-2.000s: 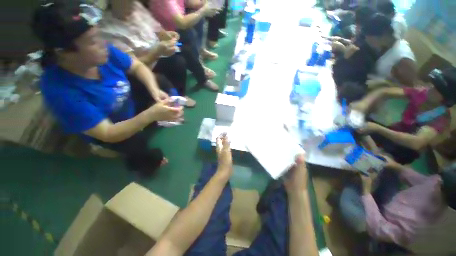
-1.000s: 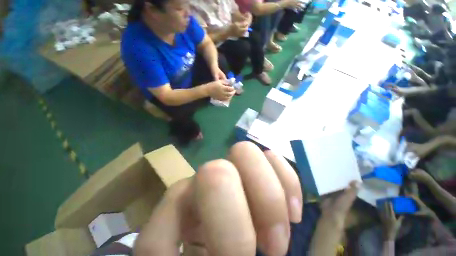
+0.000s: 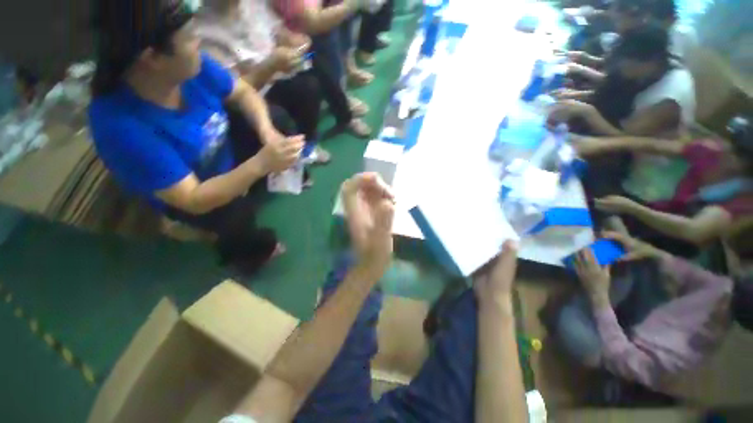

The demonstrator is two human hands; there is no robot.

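Note:
A white retail box with a blue side is tilted above the near end of the white table. My right hand grips its lower right corner. My left hand is raised to the left of the box, apart from it, with its fingers partly curled. A small pale spot shows at its fingertips; blur hides whether it holds something.
White and blue boxes line the table's left edge. More boxes and blue card pieces lie on its right. An open brown carton stands at my lower left. A person in blue sits left; several people sit right.
My left hand was large and close to the camera over the brown carton; now it is farther off near the table end. The view has shifted, and the box in my right hand is tilted differently.

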